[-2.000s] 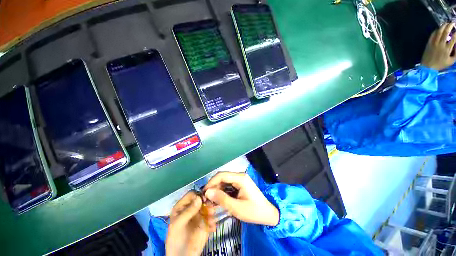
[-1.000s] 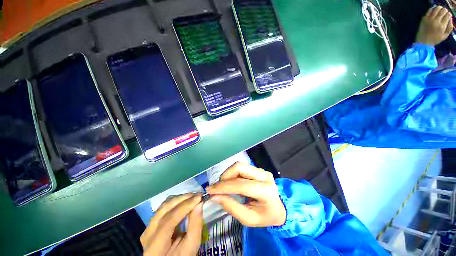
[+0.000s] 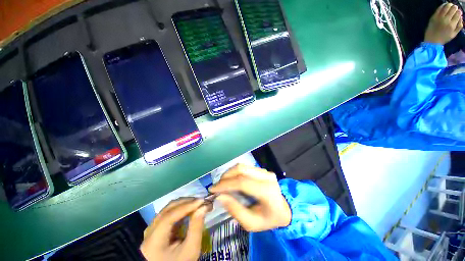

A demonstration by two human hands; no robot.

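Note:
My left hand point(image 3: 176, 227) and my right hand point(image 3: 252, 196) meet below the bench's front edge. Their fingertips pinch a small dark and silver piece point(image 3: 209, 200), too small and blurred to name surely. Another dark item shows under the fingers of my right hand. Five smartphones lie side by side in the black phone tray point(image 3: 135, 25). The two right ones, a smartphone point(image 3: 214, 61) and its neighbour point(image 3: 267, 46), show green text. The middle smartphone point(image 3: 153, 102) and the two left ones point(image 3: 76, 117) point(image 3: 20, 148) have dark screens with red at the bottom.
The green bench point(image 3: 326, 51) has a white cable point(image 3: 395, 56) at its right end. Black spare trays point(image 3: 311, 158) stand low beside the bench. Another person's blue sleeve point(image 3: 418, 102) and hand point(image 3: 443, 23) are at right. An orange mat point(image 3: 25, 12) is at top left.
My hands have come together lower left, fingertips still at the small piece. The view has shifted slightly, so the phones appear a little higher. The other person's hand has moved up.

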